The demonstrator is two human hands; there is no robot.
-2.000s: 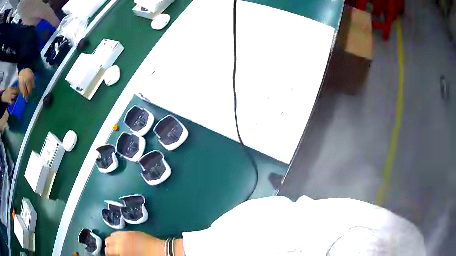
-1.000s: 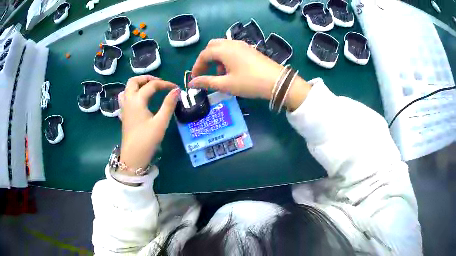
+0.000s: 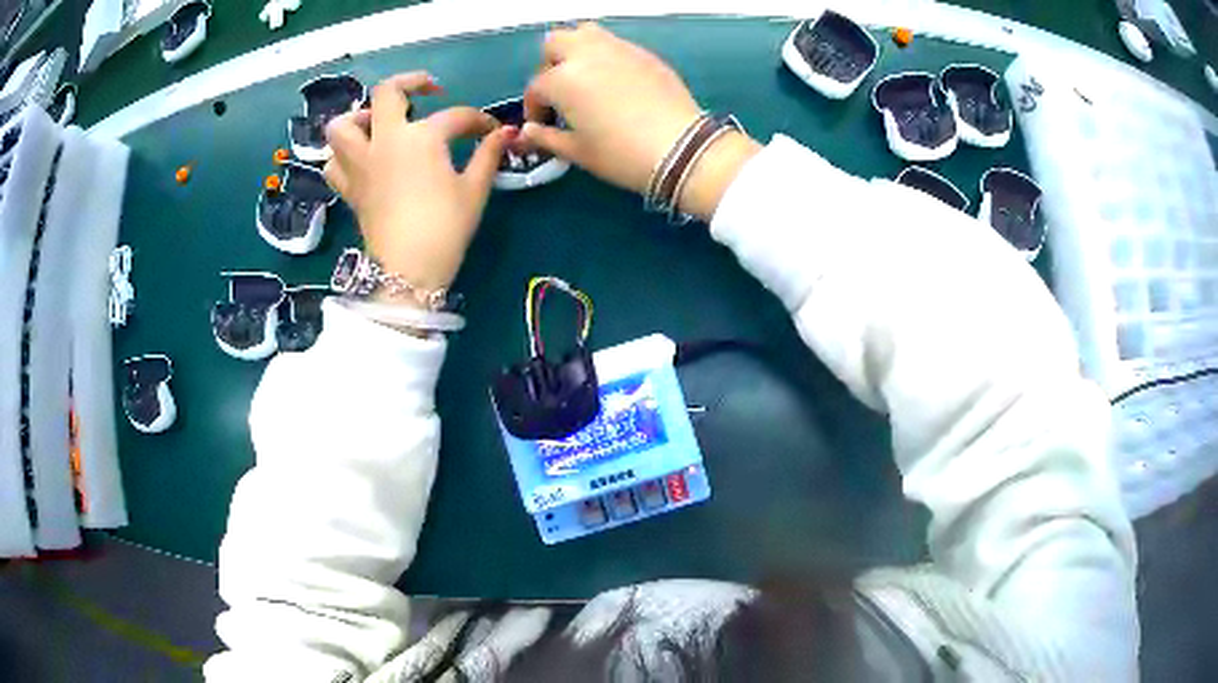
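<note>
An open charging case (image 3: pixel 532 174), white outside and dark inside, stands on the mat at the top centre. My left hand (image 3: pixel 417 174) and my right hand (image 3: pixel 608 107) meet over it, thumb and finger of each pinched at small white earbuds (image 3: pixel 516 162) low in the case; the fingertips largely hide them. The tester (image 3: pixel 608 487), light blue with a lit screen, lies nearer me. Its black cradle (image 3: pixel 545 398) has no earbuds in its slots, and a loop of coloured wires (image 3: pixel 558 296) rises from it.
More open cases stand at left (image 3: pixel 291 220) and right (image 3: pixel 918 114), with small orange pieces (image 3: pixel 183 175) near some. Foam trays stand at the left edge (image 3: pixel 51 334), and another tray (image 3: pixel 1135 227) lies at right with a black cable. A white rail (image 3: pixel 401 36) borders the belt.
The view has swung from the side back to the bench. Both hands have moved from the cradle up to a case behind it; the white earbuds have left the cradle.
</note>
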